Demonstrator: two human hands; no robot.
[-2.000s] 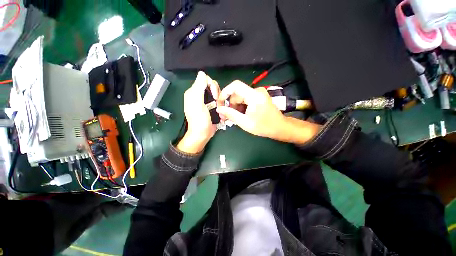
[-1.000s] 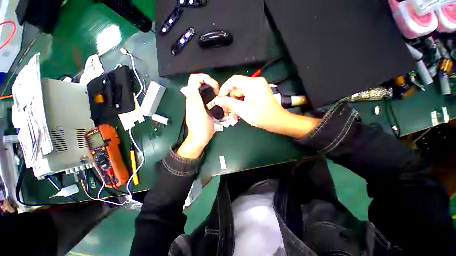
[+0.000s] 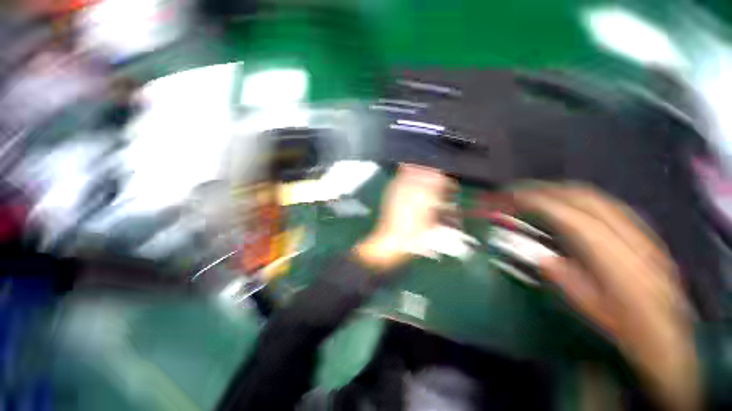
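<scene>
The view is heavily blurred. My left hand point(image 3: 413, 210) is raised over the green bench with its fingers curled; what it holds cannot be made out. A white crumpled cloth point(image 3: 446, 241) lies beside its lower edge. My right hand point(image 3: 614, 269) is apart from the left, its fingers stretched out and its thumb lower. A white and dark bottle-like item point(image 3: 520, 250) lies at the thumb tip, between thumb and fingers; whether it is gripped cannot be told. Streaked devices point(image 3: 419, 126) lie on the black foam pad point(image 3: 490, 152).
An orange multimeter point(image 3: 261, 229) is at the left with a yellow stick near it. A white block point(image 3: 349, 177) lies left of my left hand. Large white shapes blur at the far left. A small pale scrap point(image 3: 412, 304) is near the bench's front edge.
The view has swung and blurred. My hands have separated: the right has moved away to the right, beside the bottle-like item. The black part seen between my hands no longer shows clearly.
</scene>
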